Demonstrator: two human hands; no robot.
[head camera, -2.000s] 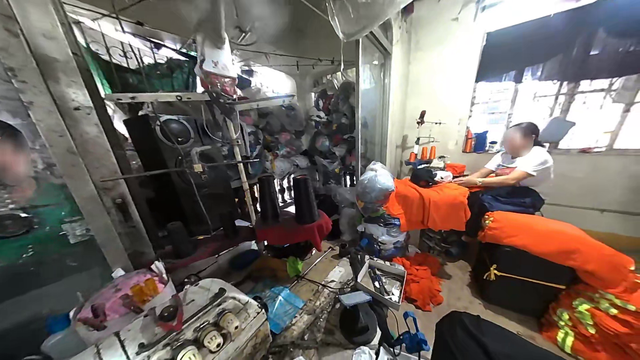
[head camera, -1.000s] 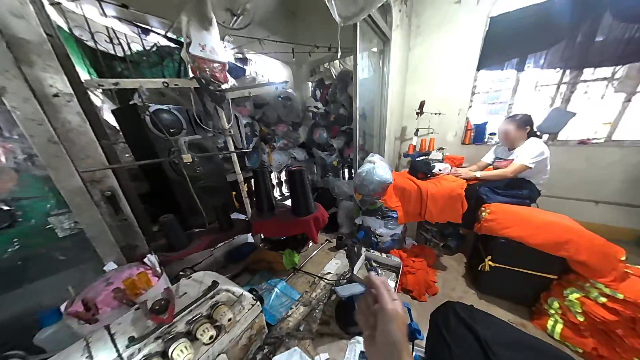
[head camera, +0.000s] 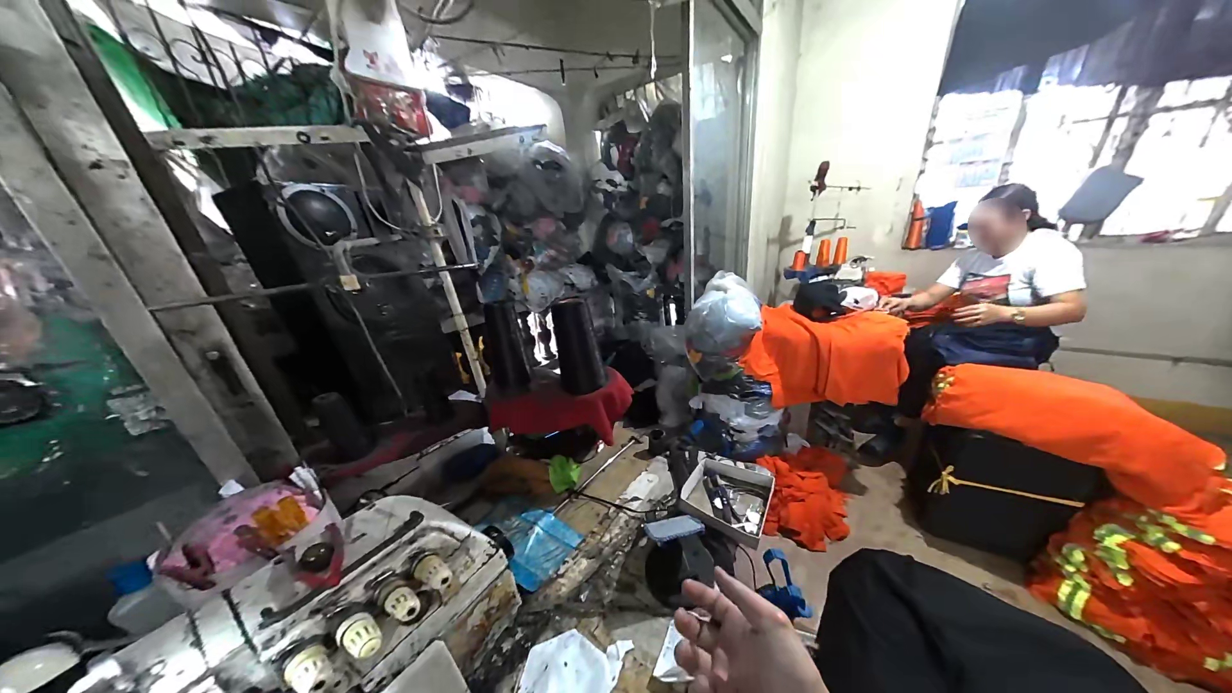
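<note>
My right hand (head camera: 746, 640) is at the bottom centre, palm partly showing, fingers loosely bent and apart. No held object can be made out; a small pale spot near its fingertips is unclear. Just beyond it are a small tool with a grey pad-like top (head camera: 676, 528) and a blue metal or plastic part (head camera: 784, 585). An open box (head camera: 729, 498) of small tools and parts lies further up. White paper pieces (head camera: 575, 662) lie left of the hand. My left hand is out of view.
A worn sewing machine head (head camera: 385, 577) with several dials stands at lower left, beside a pink container (head camera: 241, 539). Black thread cones (head camera: 579, 346) rest on red cloth. Black fabric (head camera: 962, 626) is close at right. Beyond, a person (head camera: 1011, 274) handles orange cloth (head camera: 828, 356).
My right hand, out of sight two seconds ago, came into view at the bottom and now sits slightly lower, with its fingers tilted further left.
</note>
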